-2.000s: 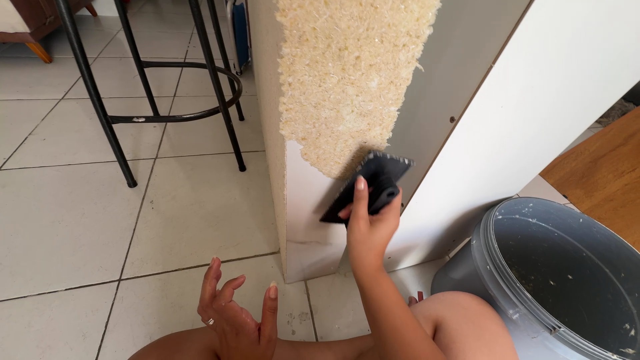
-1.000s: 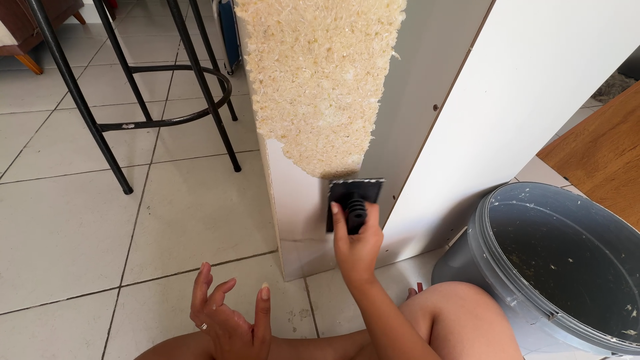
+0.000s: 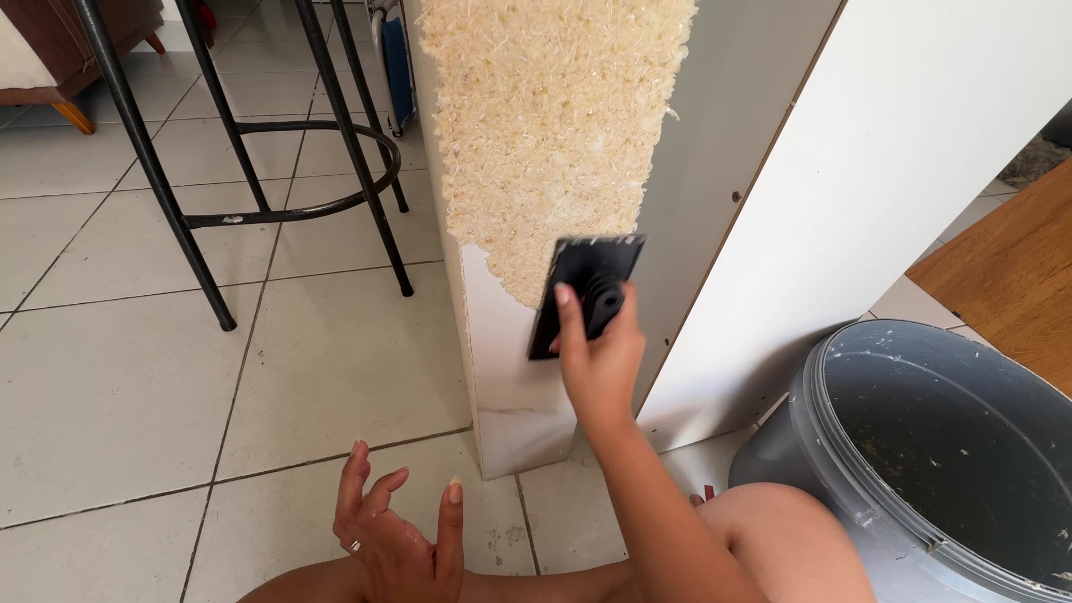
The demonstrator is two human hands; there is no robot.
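My right hand grips the handle of a black plastic trowel, whose flat blade lies tilted against the narrow end face of a wall panel. Above the blade, that face is covered with a rough, fibrous cream-coloured coating, which ends in a ragged lower edge. Below it the smooth white surface shows bare down to the floor. My left hand, with a ring on one finger, is raised palm up over my leg, fingers apart, holding nothing.
At the right stands a large grey plastic bucket with flecks on its rim and inner wall. The black metal legs of a stool rise from the tiled floor at the left. A wooden surface lies beyond the bucket, beside a white panel.
My right hand has kept hold of the trowel while its blade turned, from slanted to nearly square with the face, then slanted again. My left hand has stayed raised and empty.
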